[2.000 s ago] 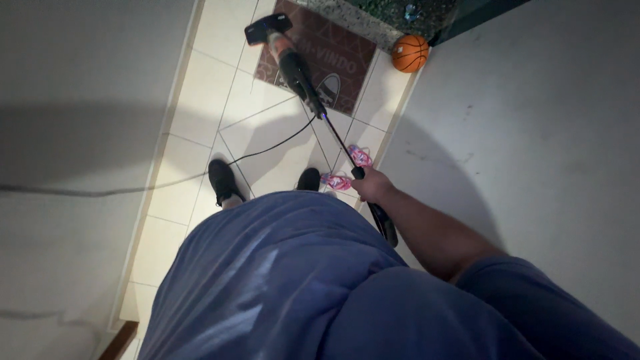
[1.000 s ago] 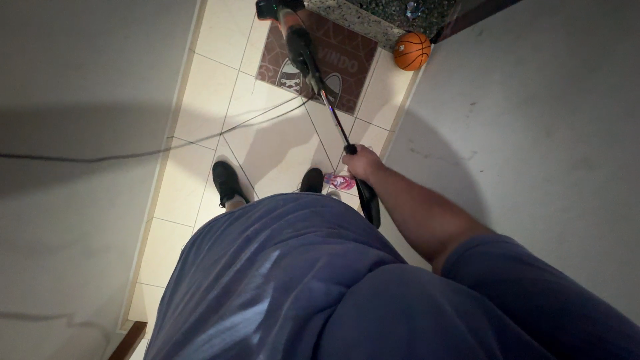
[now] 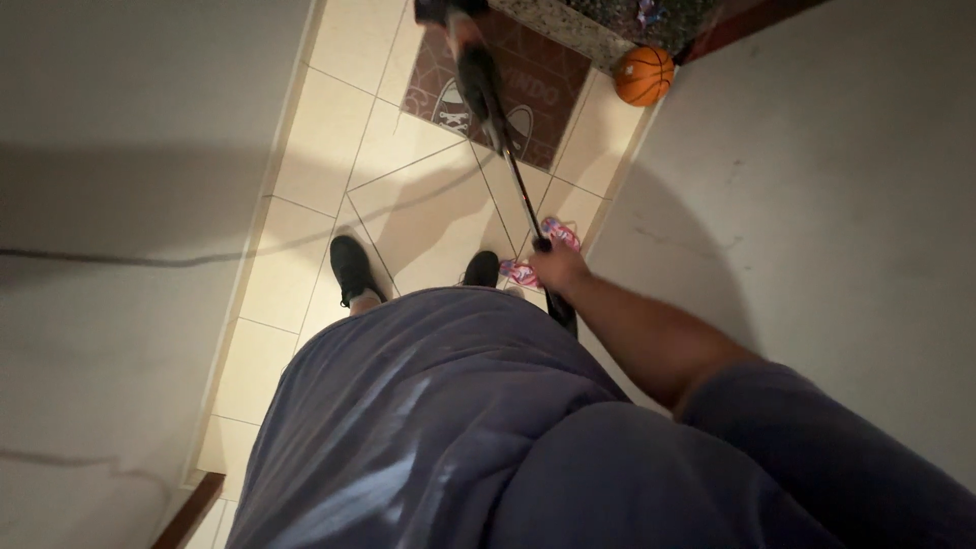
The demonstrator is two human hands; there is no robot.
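Note:
My right hand (image 3: pixel 560 267) is closed around the handle of a black upright stick vacuum cleaner (image 3: pixel 479 80), just below the top of its thin metal tube. The tube slants up and left to the dark, blurred body, which has an orange part. Its head lies at the top edge of the view, partly cut off, over the upper left of a brown doormat (image 3: pixel 560 57) printed with shoes and lettering. A dark power cord (image 3: pixel 183 261) stretches leftward from near the body. My left hand is out of view.
An orange basketball (image 3: pixel 644 76) rests in the corner by a speckled stone sill (image 3: pixel 568 30). Pink patterned flip-flops (image 3: pixel 562 233) lie beside my right hand. My black shoes (image 3: pixel 352 267) stand on cream floor tiles between two pale walls. A brown wooden edge (image 3: pixel 191 511) shows at lower left.
Since the earliest frame, the vacuum head has moved up, from fully visible at the mat's upper left to partly past the top edge. My right hand has kept its grip on the handle.

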